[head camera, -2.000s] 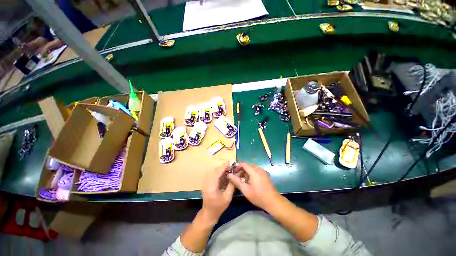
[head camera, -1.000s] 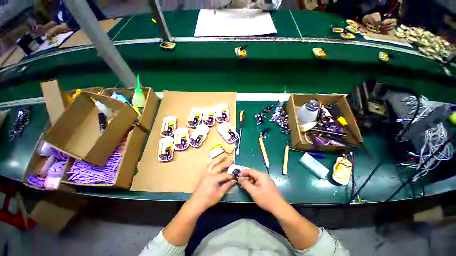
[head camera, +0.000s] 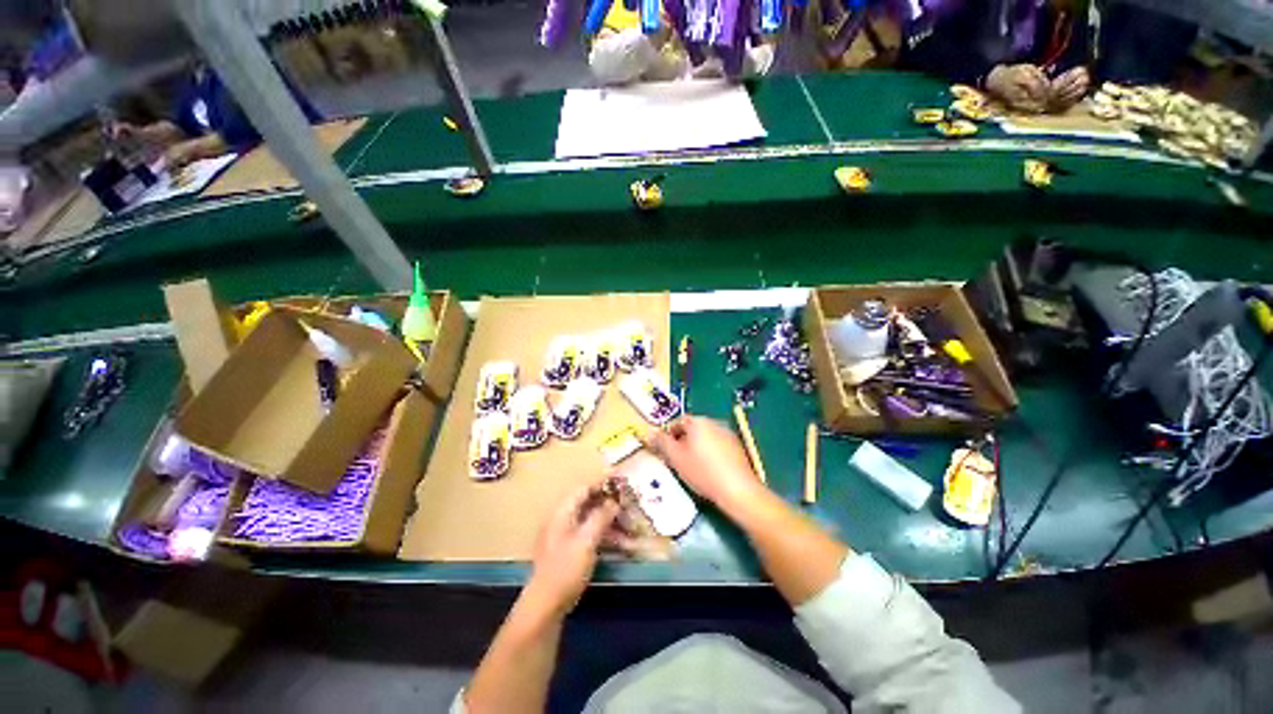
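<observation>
My left hand (head camera: 575, 537) is low over the cardboard's front right part, its fingers curled and blurred. A smooth white shell (head camera: 662, 502) is right beside its fingertips; I cannot tell if they grip it or something small. My right hand (head camera: 709, 458) reaches in from the right, fingertips together by a small yellow and white piece (head camera: 621, 444); what they pinch is hidden. Several white-rimmed housing halves (head camera: 572, 407) with yellow and dark insides lie on the cardboard (head camera: 475, 523), above and left of my hands.
Left are cartons (head camera: 286, 405) with purple strips and a green-nozzled bottle. Right are small dark components (head camera: 782, 352), two wooden-handled tools (head camera: 810, 463), a parts carton (head camera: 914, 419), a white block (head camera: 891, 474) and cables. The conveyor (head camera: 754, 234) carries units; people's hands show opposite.
My hands have separated: the left moved down, the right moved up to the yellow piece. The white shell that was between my fingers now shows its smooth face. The view has tilted up.
</observation>
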